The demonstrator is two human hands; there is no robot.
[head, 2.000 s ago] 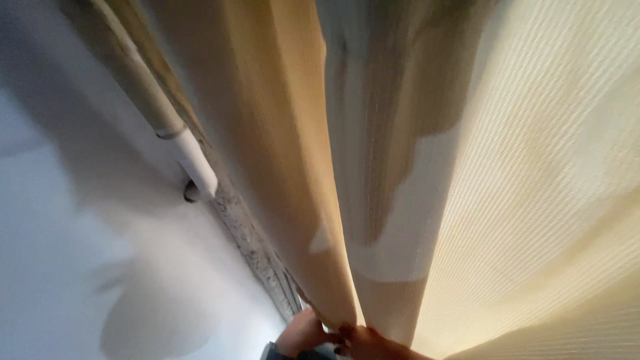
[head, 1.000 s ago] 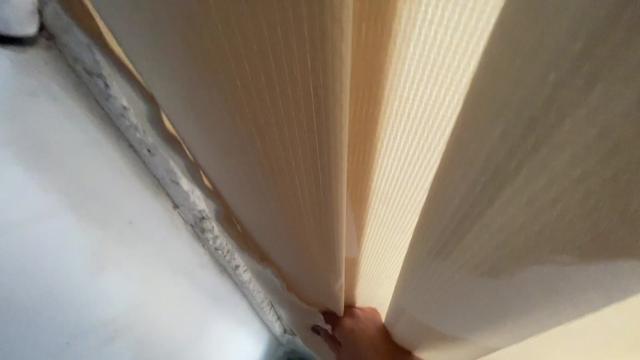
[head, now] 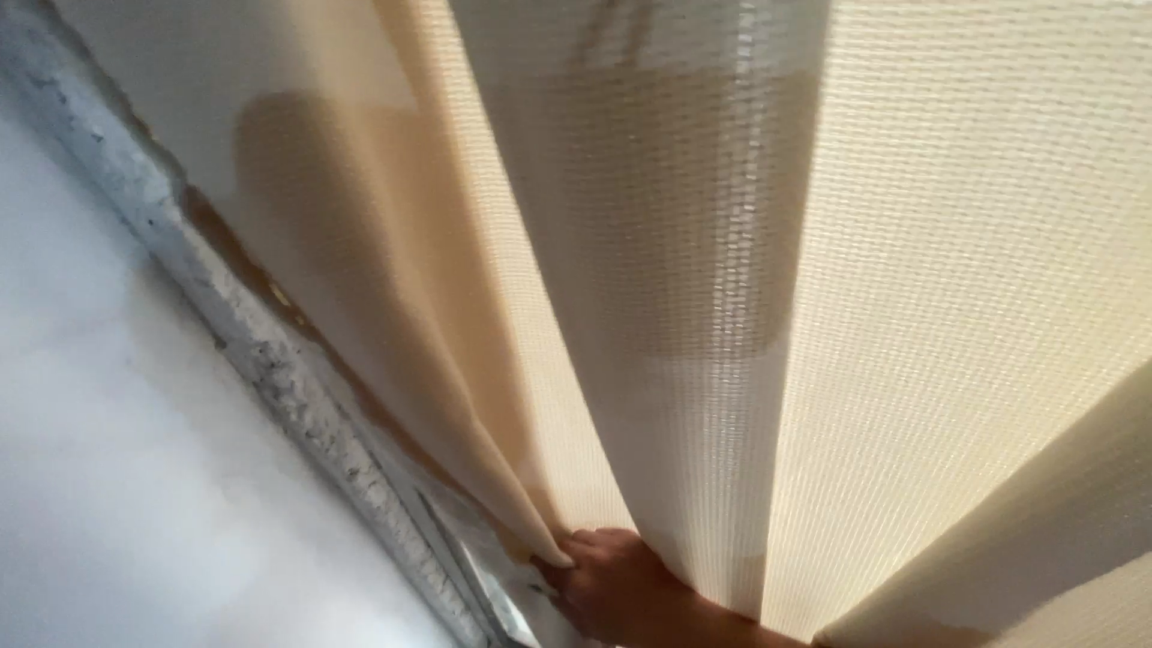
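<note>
A cream woven curtain (head: 936,225) hangs in deep folds over the middle and right of the view, with light coming through it. At the bottom centre, my right hand (head: 621,580) is closed on the edge of the leftmost fold, its fingers pinching the cloth. The forearm runs off to the lower right, partly behind the fabric. My left hand is not visible.
A pale wall (head: 108,432) fills the left side. Along it, a rough plaster edge (head: 306,414) slopes down to the right beside the curtain. Near the bottom, a narrow frame strip (head: 481,585) lies close to my hand.
Two hands were together at the curtain's lower edge at first; now only one shows. The curtain's folds have spread wider. The rod end seen earlier has left the view, which has shifted.
</note>
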